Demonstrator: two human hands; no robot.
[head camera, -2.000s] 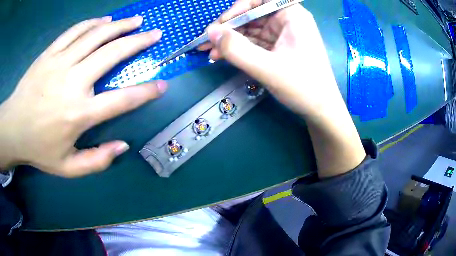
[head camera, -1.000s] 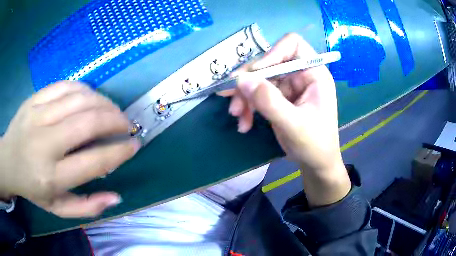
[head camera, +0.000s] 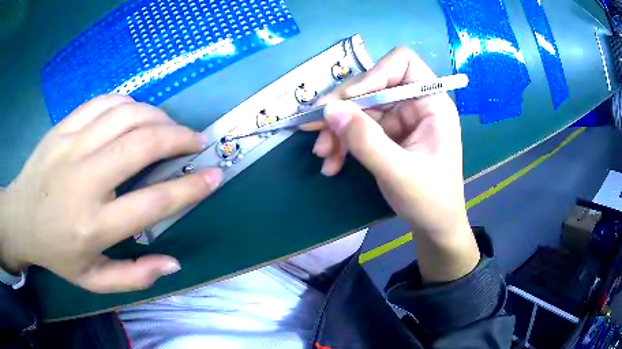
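Observation:
A silver strip module (head camera: 286, 102) lies diagonally on the green bench top, with a row of round components. My right hand (head camera: 402, 129) grips the silver tweezers (head camera: 382, 99). The tweezer tip is at the upper edge of one round component (head camera: 228, 148). Whether it holds a tiny piece cannot be told. My left hand (head camera: 129, 184) lies over the strip's lower left part, with two fingertips on either side of the strip near that component, and partly hides another component. The blue carrier sheet (head camera: 198, 31) with rows of pale dots lies behind the strip.
Glossy blue liner pieces lie at the right, one wide (head camera: 487, 61) and one narrow (head camera: 545, 54). The bench's front edge (head camera: 320, 238) curves close to the wearer. Beyond it are a grey floor with a yellow line (head camera: 508, 180), a cardboard box (head camera: 581, 223) and dark containers.
The tweezers moved from the blue sheet to the strip. My left hand came off the sheet onto the strip, then its fingers spread around a component. The strip now shows more of its right end.

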